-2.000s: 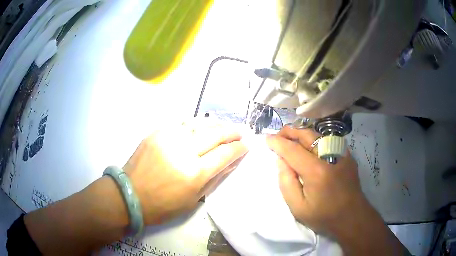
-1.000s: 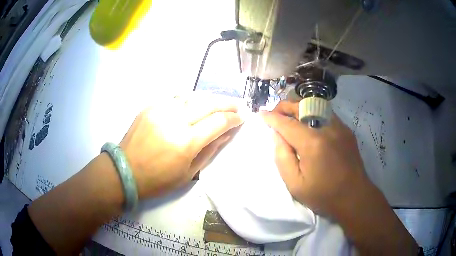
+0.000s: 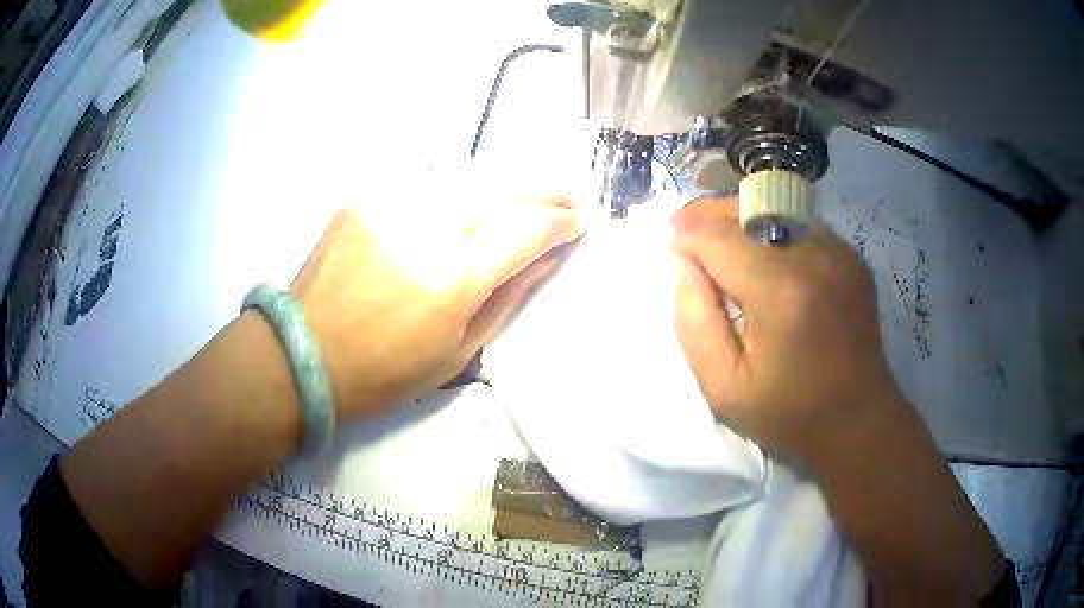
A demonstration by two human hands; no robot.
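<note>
A white fabric piece [image 3: 606,380] runs from the presser foot [image 3: 624,172] down over the front table edge, washed out near the foot. My left hand [image 3: 416,297], with a pale green bangle at the wrist, lies on the fabric's left side, fingertips just left of the foot. My right hand [image 3: 779,321] pinches the fabric's right side just right of the foot, below the cream tension dial [image 3: 776,202]. The needle is lost in the glare. The machine head [image 3: 927,71] stands at the upper right.
A taped block [image 3: 553,508] lies near the front edge, partly under the fabric. A ruler scale [image 3: 404,546] runs along that edge. A dark bent rod [image 3: 490,95] is left of the foot. A yellow-green object [image 3: 271,14] shows at the top. Long white pieces [image 3: 71,131] lie at left.
The view has shifted, so the machine, hands and block sit higher in the picture. My right hand's fingertips are slightly farther from the foot. Both hands stay at the fabric.
</note>
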